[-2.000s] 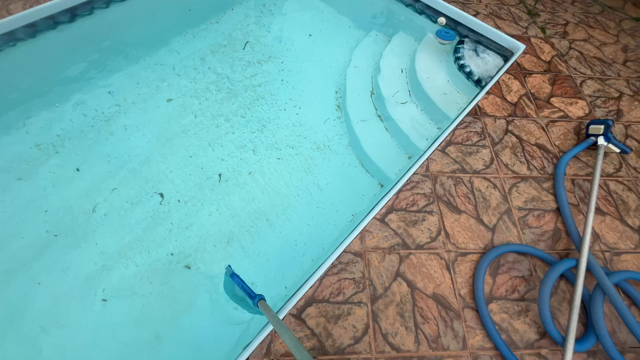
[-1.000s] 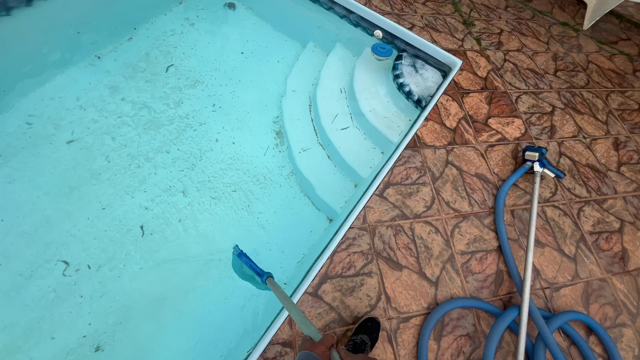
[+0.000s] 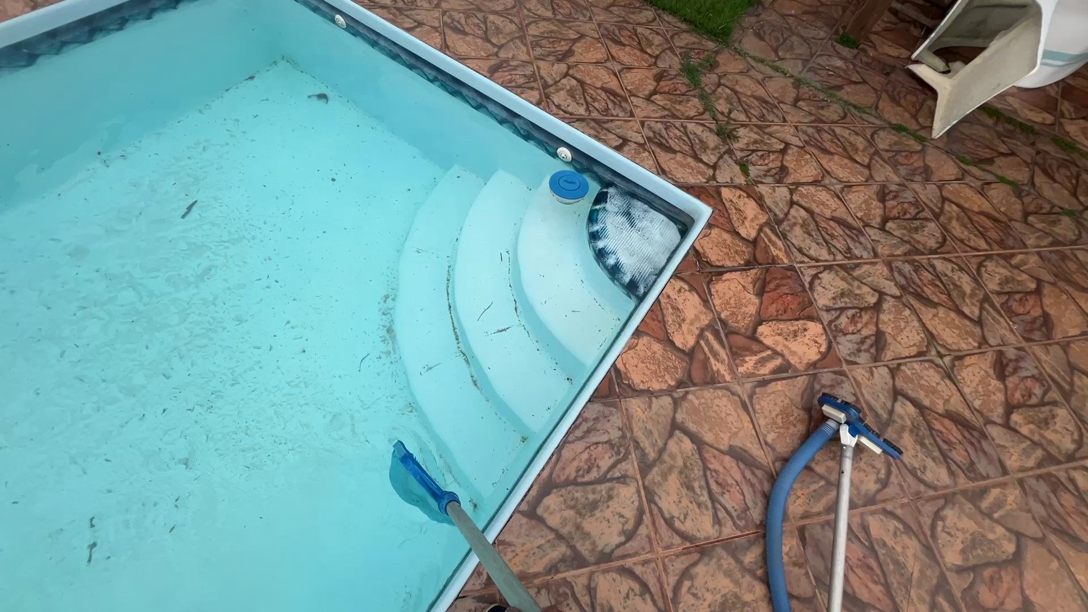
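A pool skimmer net with a blue frame (image 3: 422, 478) dips into the pool water beside the lowest curved step. Its grey pole (image 3: 493, 557) slants over the white pool rim (image 3: 586, 389) and leaves at the bottom edge of the view. Neither of my hands can be made out; only a tiny sliver, too small to identify, shows by the pole at the bottom edge. Dark debris lies on the pool floor (image 3: 212, 280) and on the white curved steps (image 3: 489, 314). A round blue-topped floater (image 3: 569, 185) sits near the top step.
On the stone-patterned tiles (image 3: 722, 459) to the right lies a blue vacuum head (image 3: 858, 425) with a metal pole (image 3: 841, 527) and a blue hose (image 3: 784, 518). A white plastic chair (image 3: 986, 72) is at the top right. Foamy water (image 3: 637, 238) fills the pool's corner nook.
The skimmer net has moved along the pool's near side, closer to the steps. The view has shifted, bringing in the chair and grass. A shoe and part of a hand showed at the bottom one second ago.
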